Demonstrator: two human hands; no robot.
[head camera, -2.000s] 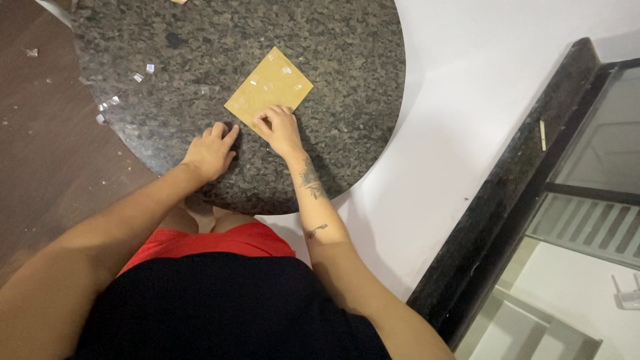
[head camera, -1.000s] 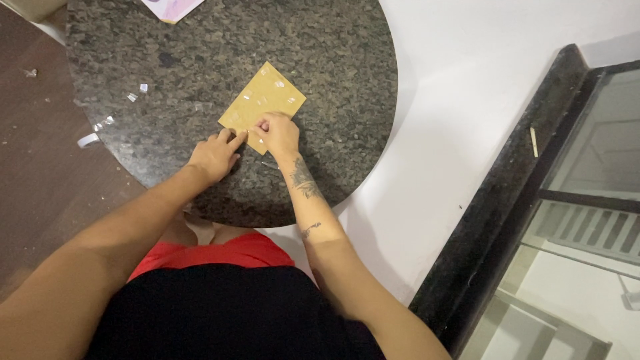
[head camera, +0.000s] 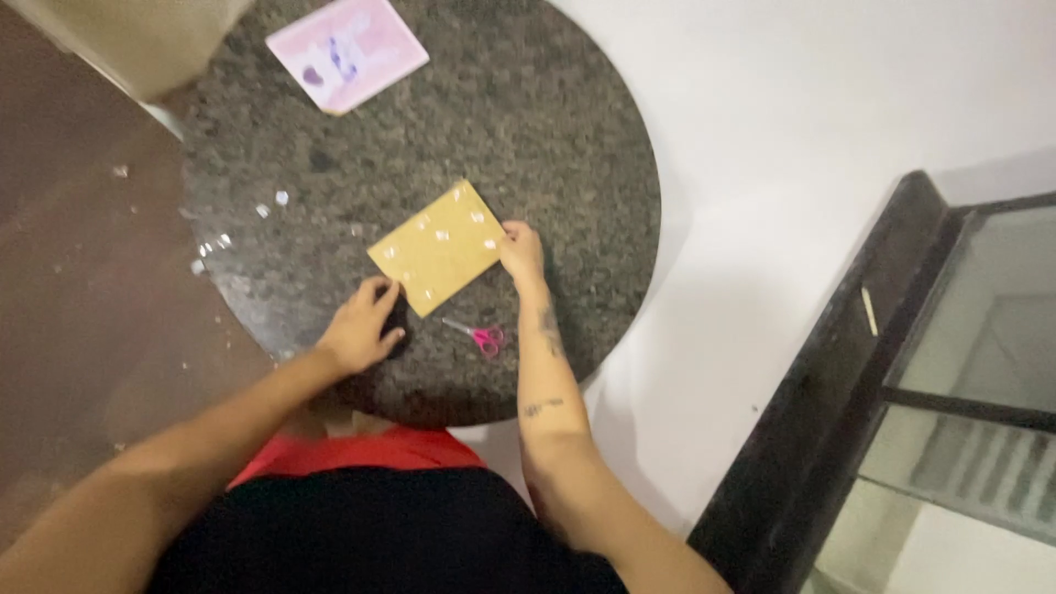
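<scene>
A yellow rectangular card or thin board (head camera: 450, 260), dotted with several small clear or whitish pieces, lies at a slant on the round dark granite table. My right hand (head camera: 521, 252) grips its right corner between thumb and fingers. At its lower left edge, my left hand (head camera: 361, 326) touches the card with a fingertip, its thumb apart and nothing seen in its grasp. Small scissors with pink handles (head camera: 487, 338) lie just below the card, between my two forearms.
A pink illustrated booklet or card (head camera: 351, 54) lies near the far left of the granite table (head camera: 577, 132). Several small clear scraps (head camera: 282, 198) are scattered along the table's left edge and on the dark floor. A dark stone ledge (head camera: 825, 371) runs along the right, with a thin pale stick (head camera: 869, 312) on it.
My right hand has moved from the card's lower part to its right corner. The card has turned to a flatter slant. The pink scissors now show plainly below it.
</scene>
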